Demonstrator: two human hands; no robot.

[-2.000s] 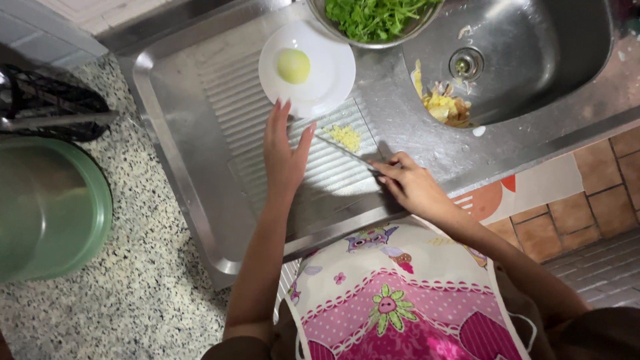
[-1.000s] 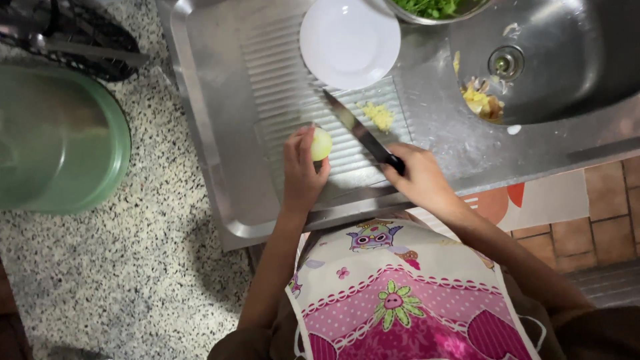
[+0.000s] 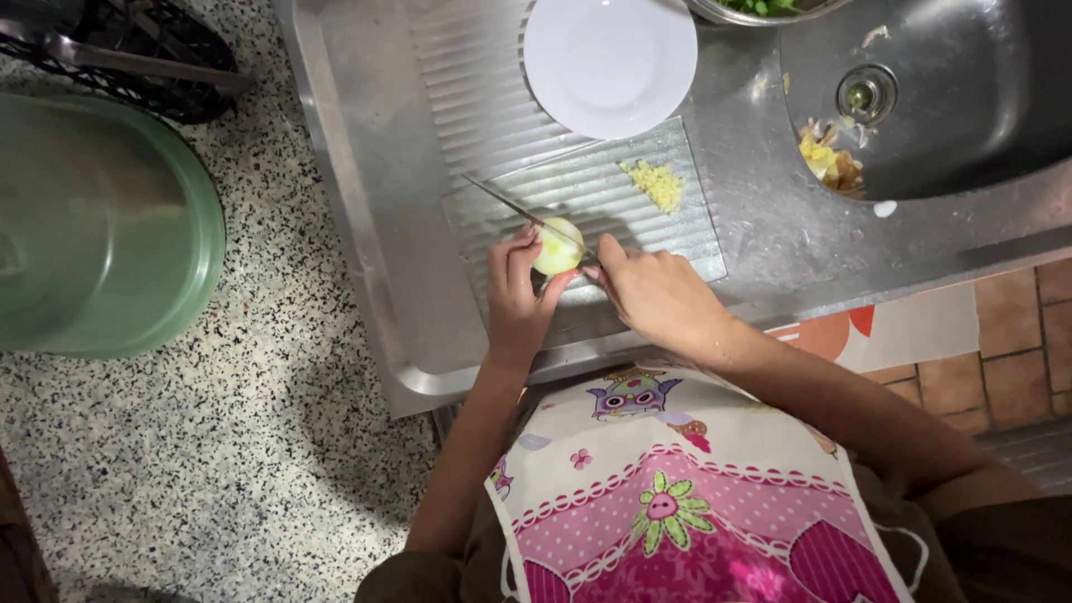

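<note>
A peeled onion (image 3: 559, 251) rests on a clear glass cutting board (image 3: 691, 226) laid over the ridged drainboard of the steel sink. The fingers and thumb of my left hand (image 3: 523, 289) hold it from the left and below. My right hand (image 3: 662, 293) grips a knife (image 3: 505, 199), whose blade lies across the top of the onion; how deep it is cannot be told. A small pile of finely chopped pale-yellow food (image 3: 657, 185) sits at the board's upper right. Just beyond the board, a white plate (image 3: 611, 67) holds nothing.
The sink basin (image 3: 946, 109) at right has peelings (image 3: 829, 163) near its drain (image 3: 867, 95). A metal bowl of green leaves (image 3: 758, 10) stands at the top. On the speckled counter at left are a green plastic tub (image 3: 109, 234) and a black basket (image 3: 159, 59) with utensils.
The onion was on the plate two seconds before and is now on the glass board, in my left hand. The knife has moved from beside the chopped pile onto the onion.
</note>
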